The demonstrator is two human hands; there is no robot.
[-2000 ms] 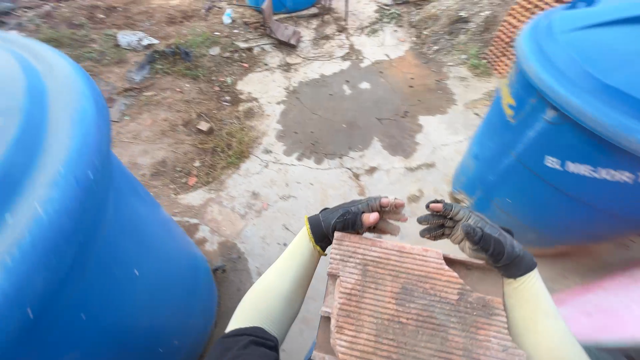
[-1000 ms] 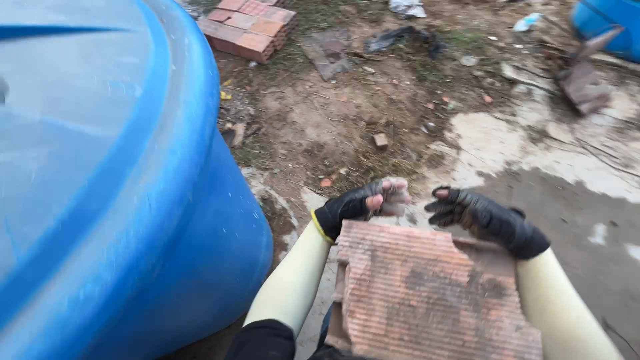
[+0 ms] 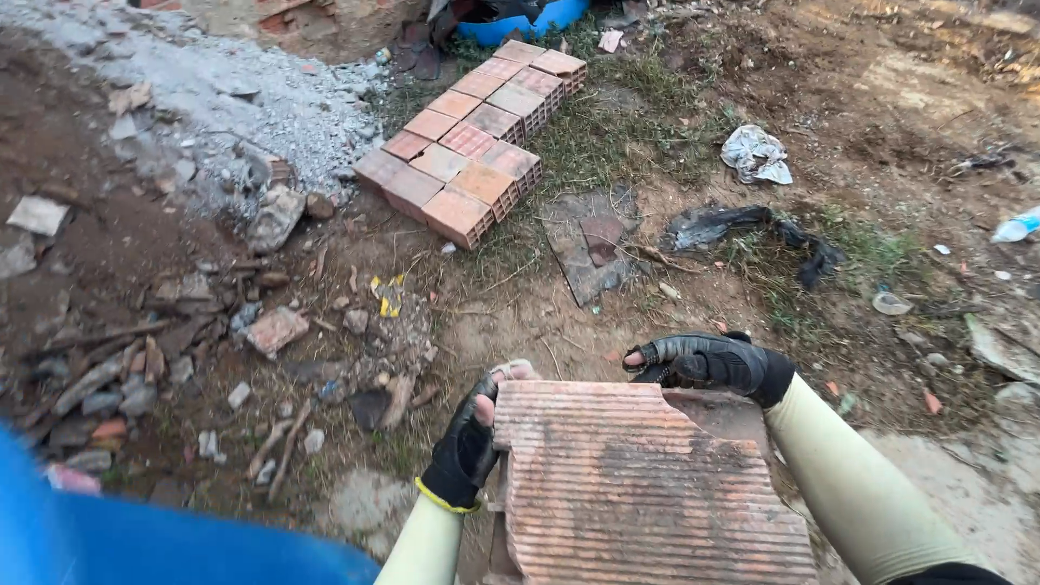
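A ribbed red clay hollow block with a broken upper right edge lies in front of my body, at the bottom of the view. My left hand, in a black glove with bare fingertips, is against its upper left corner. At its upper right side is my right hand, gloved too, fingers curled over the far edge. Part of a second clay piece shows under the block, mostly hidden. Farther ahead, a low stack of hollow clay bricks sits on the ground.
A blue plastic tank fills the lower left corner. Rubble and sticks litter the left side, below a heap of grey gravel. Right of the bricks lie a flat slab, black plastic, a crumpled white bag and a plastic bottle.
The view has swung left, from the wet concrete between two blue tanks to the brick stack. The ribbed block has stayed in front of me, with both hands at its far end.
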